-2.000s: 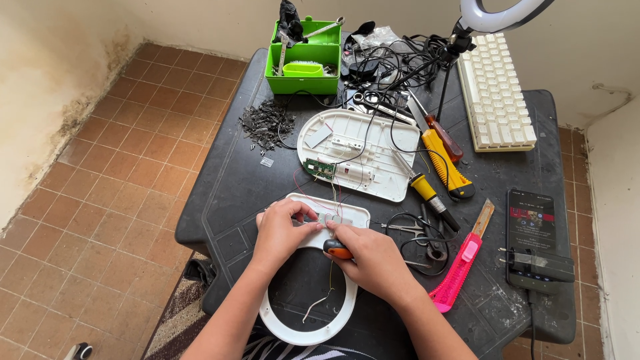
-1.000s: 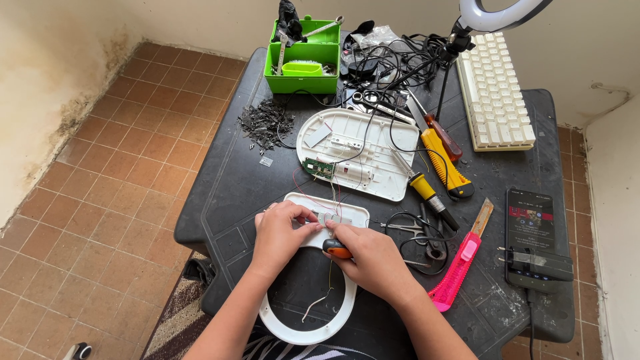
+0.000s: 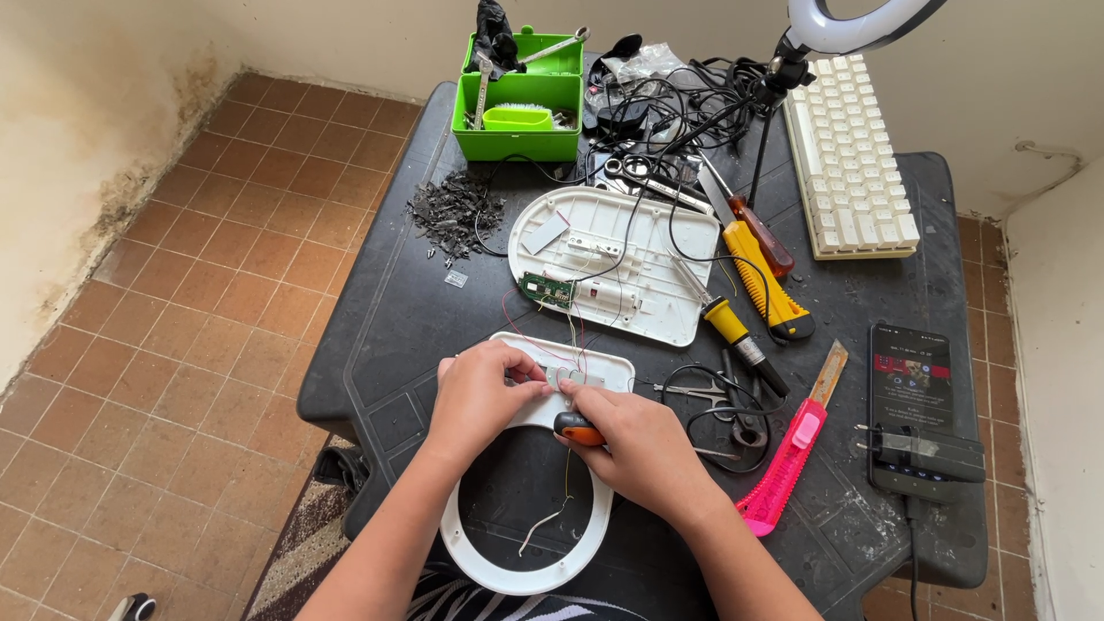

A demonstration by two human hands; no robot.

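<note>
A white plastic ring-shaped housing (image 3: 552,576) lies at the table's near edge, its flat top part under both hands. My left hand (image 3: 487,397) pinches at a small grey plate (image 3: 589,378) with thin wires on that part; what exactly its fingertips hold is hidden. My right hand (image 3: 638,435) has its fingertips at the same plate and wires, and an orange-and-black tool handle (image 3: 579,429) is held in its palm. Thin wires run up to a green circuit board (image 3: 547,291) on a white plastic shell (image 3: 664,297). A loose white wire (image 3: 541,523) hangs inside the ring.
A soldering iron (image 3: 727,321), yellow utility knife (image 3: 757,276), pink utility knife (image 3: 789,461), scissors (image 3: 694,392) and phone (image 3: 911,379) lie to the right. Behind are a green toolbox (image 3: 517,147), dark scraps (image 3: 454,216), tangled cables (image 3: 720,103), a white keyboard (image 3: 849,164) and a ring light (image 3: 849,30).
</note>
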